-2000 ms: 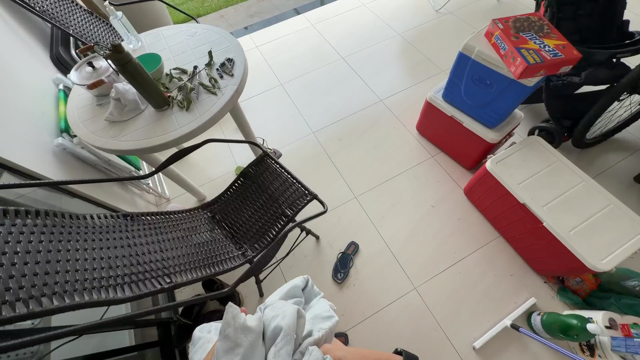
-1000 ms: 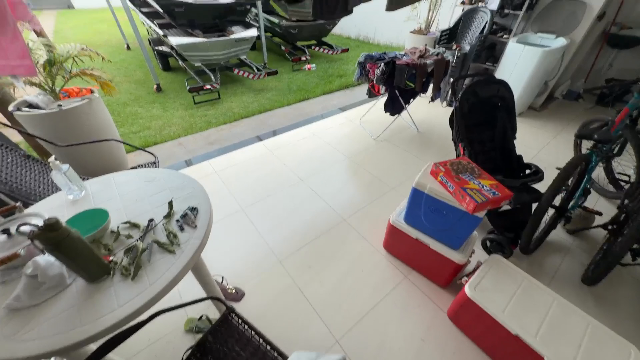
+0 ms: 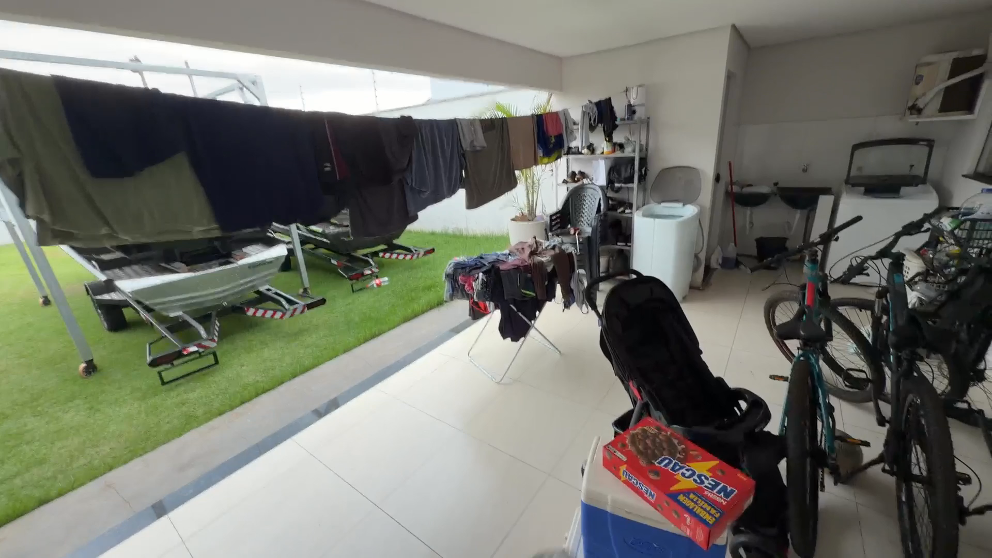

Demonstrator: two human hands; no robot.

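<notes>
Neither of my hands is in the head view now, so what they hold or touch is hidden. At the bottom right a red Nescau cereal box lies on the lid of a blue and white cooler. Behind it stands a black stroller. A folding drying rack on the tiles is heaped with clothes. Dark and olive clothes hang from a line that runs across the upper left and centre.
Bicycles fill the right side. Farther back are a white washing machine, stacked plastic chairs and a metal shelf unit. A trailer stands on the grass, beyond the tiled floor's edge strip.
The view has swung up and away from the woven chair, round table and pale cloth. My hand and wrist, partly seen by the cloth two seconds ago, are out of frame.
</notes>
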